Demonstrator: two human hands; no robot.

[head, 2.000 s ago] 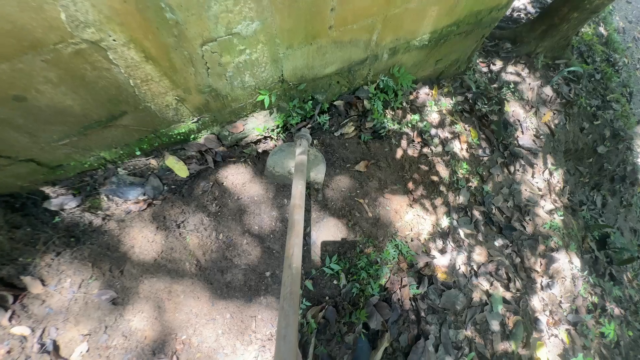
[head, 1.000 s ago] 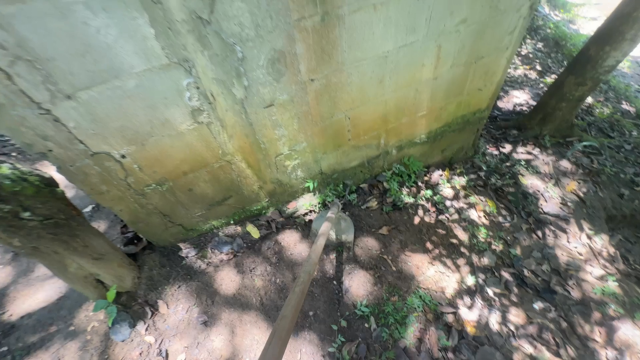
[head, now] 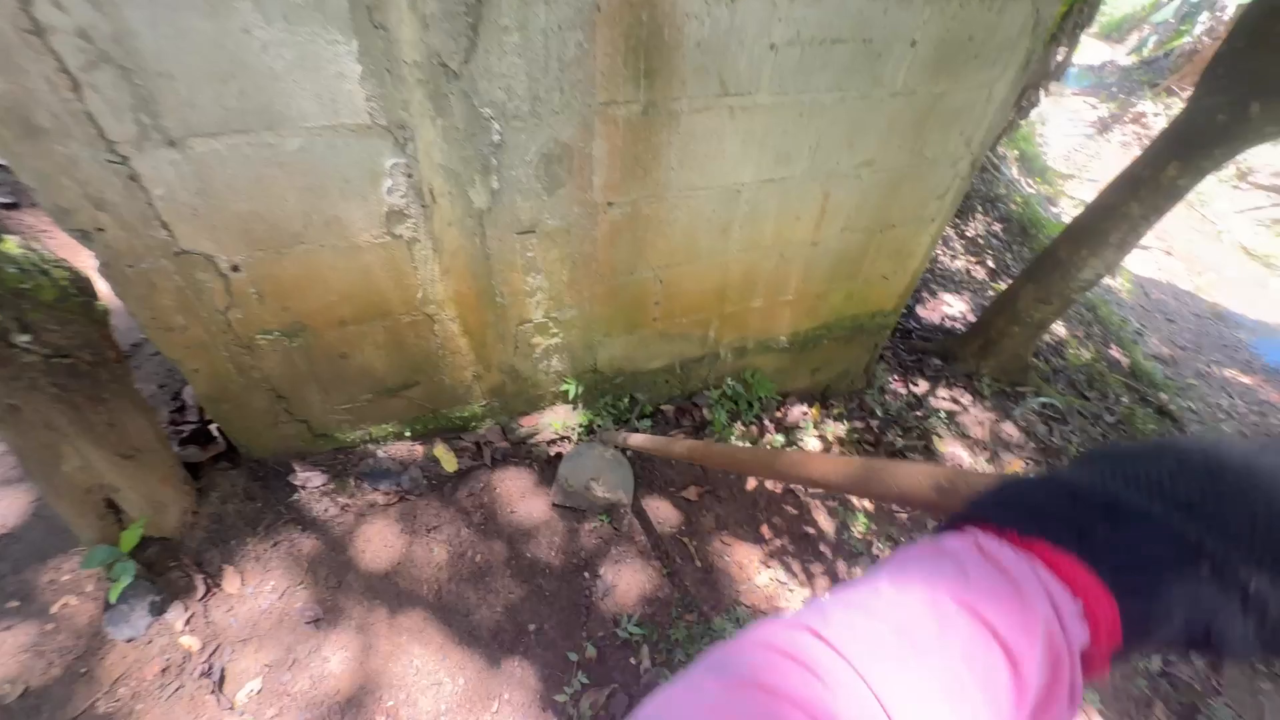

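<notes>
A hoe's flat metal blade rests on the soil near the foot of the wall, and its wooden handle stretches rightward from it. At the right, my left hand, in a dark glove with a red cuff, is around the handle; its fingers are blurred. A pink sleeve covers that forearm, which comes in from the bottom and crosses to the right. The handle's far end is hidden behind the glove or outside the view. My right hand is out of view.
A cracked, mossy block wall rises directly ahead. A thick trunk or post stands at the left, a leaning tree trunk at the right. Small weeds and dry leaves line the wall's base; a stone lies lower left.
The hoe's handle has swung from pointing down toward the bottom edge to pointing right. My gloved left hand and pink sleeve have come into view. The view has tilted up.
</notes>
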